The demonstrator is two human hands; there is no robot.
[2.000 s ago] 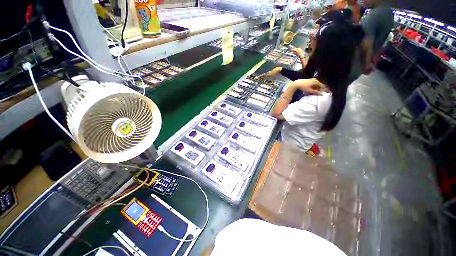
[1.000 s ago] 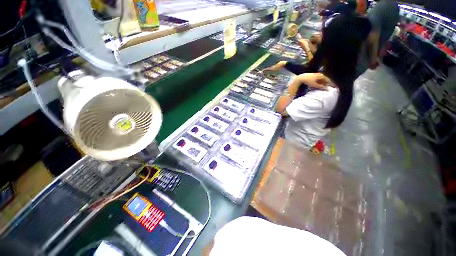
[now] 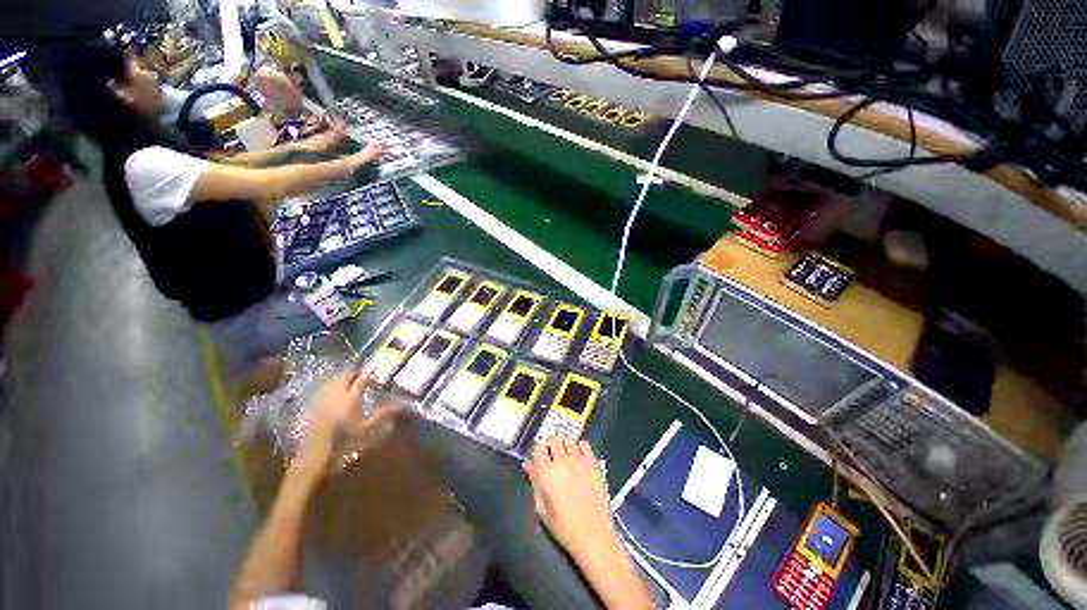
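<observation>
A clear blister tray (image 3: 491, 356) lies in front of me. It holds two rows of yellow-framed keypad phones (image 3: 517, 317), screens up. My left hand (image 3: 342, 409) is at the tray's near left edge, its fingertips on the rim. My right hand (image 3: 567, 477) is at the near right corner, its fingers curled on the rim below the last phone. My hands hide parts of this edge.
Right of the tray are a blue fixture plate with a white card (image 3: 708, 480), a thin white cable (image 3: 621, 261), a red-keypad phone (image 3: 818, 558) and an instrument (image 3: 792, 346). Crumpled clear bags (image 3: 292, 399) lie left in a carton. A person (image 3: 197, 179) works at the far left.
The view has swung left along the line. Both my hands are now in view at a tray of face-up phones; the tray of white backs and the seated person on the right are out of view.
</observation>
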